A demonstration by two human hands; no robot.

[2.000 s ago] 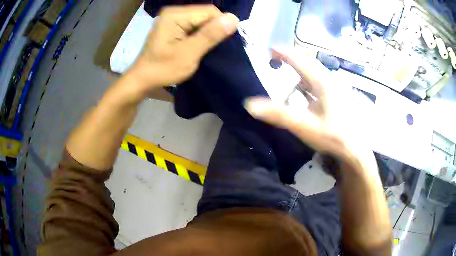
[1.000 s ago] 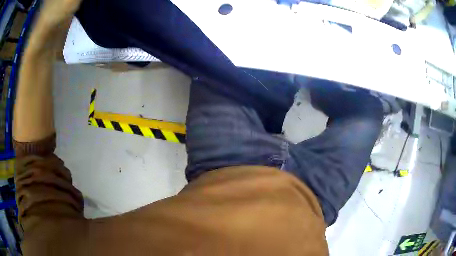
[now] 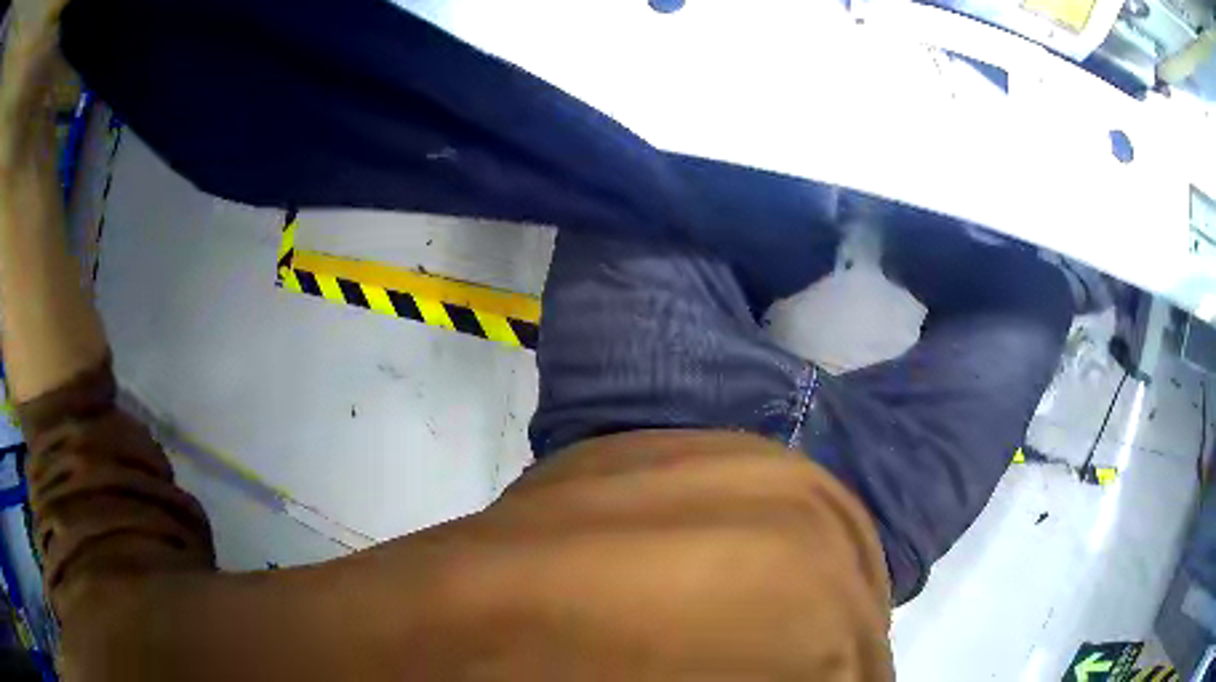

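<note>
The navy garment stretches from the upper left corner along the front edge of the white table and down over my lap. A small pale mark shows on its surface. My left hand is at the upper left edge of the picture, beside the garment's far left end, mostly cut off and partly dark. Its fingers cannot be made out. My right hand is not in view.
The white table spans the top, with dark round spots and a small slot. Part of the machine shows at the upper right. Yellow-black tape lies on the grey floor. A green sign is at the lower right.
Both hands showed over the garment at first; the right has left the picture. My left hand has moved to the far left, and the garment now stretches out that way.
</note>
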